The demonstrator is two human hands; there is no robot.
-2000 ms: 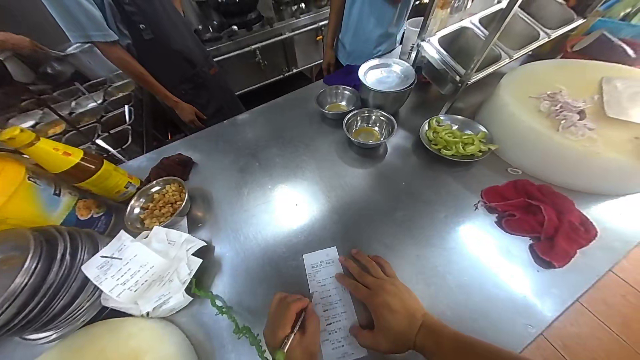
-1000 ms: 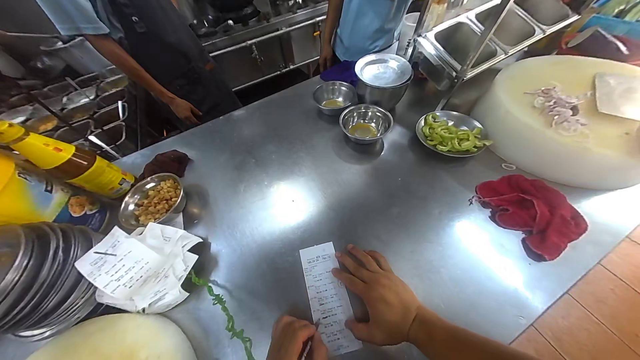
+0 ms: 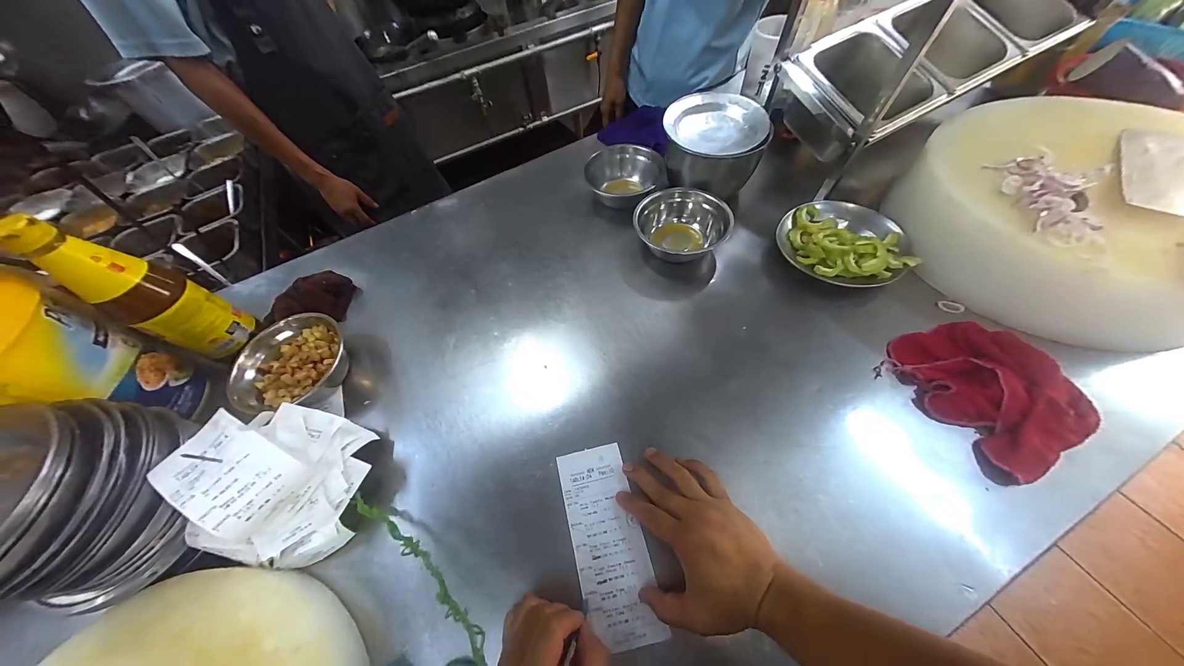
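A long printed paper slip (image 3: 606,546) lies flat on the steel counter (image 3: 444,370), bearing writing and some dark marks. My right hand (image 3: 708,550) rests palm down with spread fingers over the slip's right edge. At the slip's lower left, my left hand (image 3: 553,634) is closed around a pen (image 3: 570,647), mostly hidden by the fingers and cut off by the frame's bottom. To the left, a green plastic string (image 3: 421,555) trails from a pile of crumpled paper slips (image 3: 277,486).
Metal plates (image 3: 102,499), a bowl of fried bits (image 3: 301,363) and a yellow-labelled bottle (image 3: 129,287) stand left. A red cloth (image 3: 1004,393), sliced green vegetable (image 3: 846,245), small bowls (image 3: 683,225) and a round chopping block (image 3: 962,213) with a cleaver (image 3: 1152,171) lie right. Two people stand beyond.
My left hand with the pen has moved down along the slip toward its lower end. My right hand stays on the slip's right side.
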